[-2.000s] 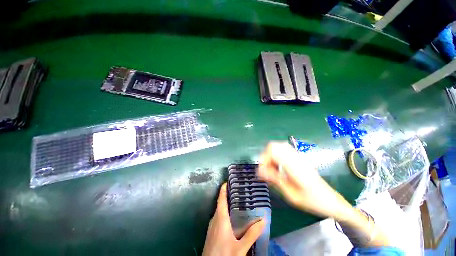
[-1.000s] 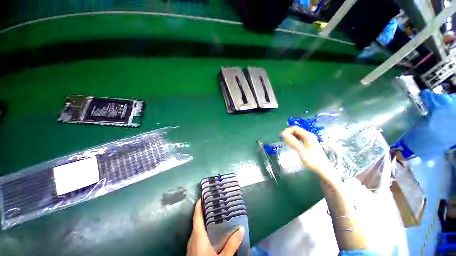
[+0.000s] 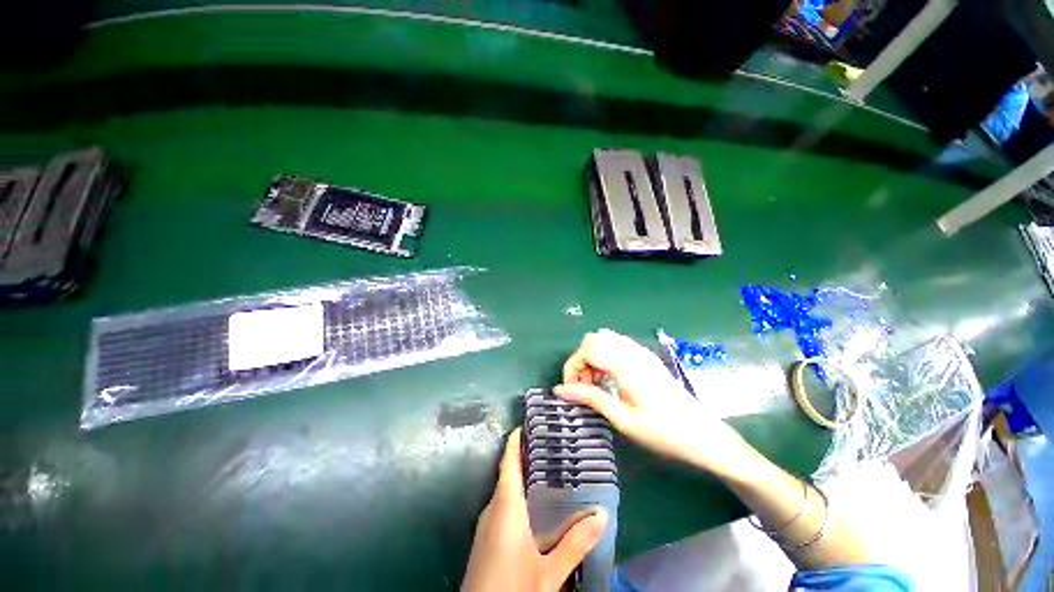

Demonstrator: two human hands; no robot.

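A fanned stack of grey phone housings (image 3: 572,509) stands out from the wearer's side of the bench, its dark ends showing in steps. My left hand (image 3: 520,538) holds the stack from the left, with the thumb across the front housing. My right hand (image 3: 618,387) is at the far end of the stack, fingertips bent together at its top edge. Whether a small piece is between those fingers cannot be told. Slim silver tweezers (image 3: 675,361) lie on the mat to the right, beside small blue film tabs (image 3: 702,353).
A die-cut sheet in clear plastic (image 3: 387,327) and a phone chassis with battery (image 3: 347,216) lie left. Housing stacks stand at the back (image 3: 655,205) and left edge (image 3: 52,220). At right are a blue tab pile (image 3: 782,315), tape roll (image 3: 806,407) and crumpled clear plastic (image 3: 913,387).
My right hand has moved left from near the blue tabs back to the far end of the stack. The small blue bit seen there a second ago is no longer visible. The camera view has shifted.
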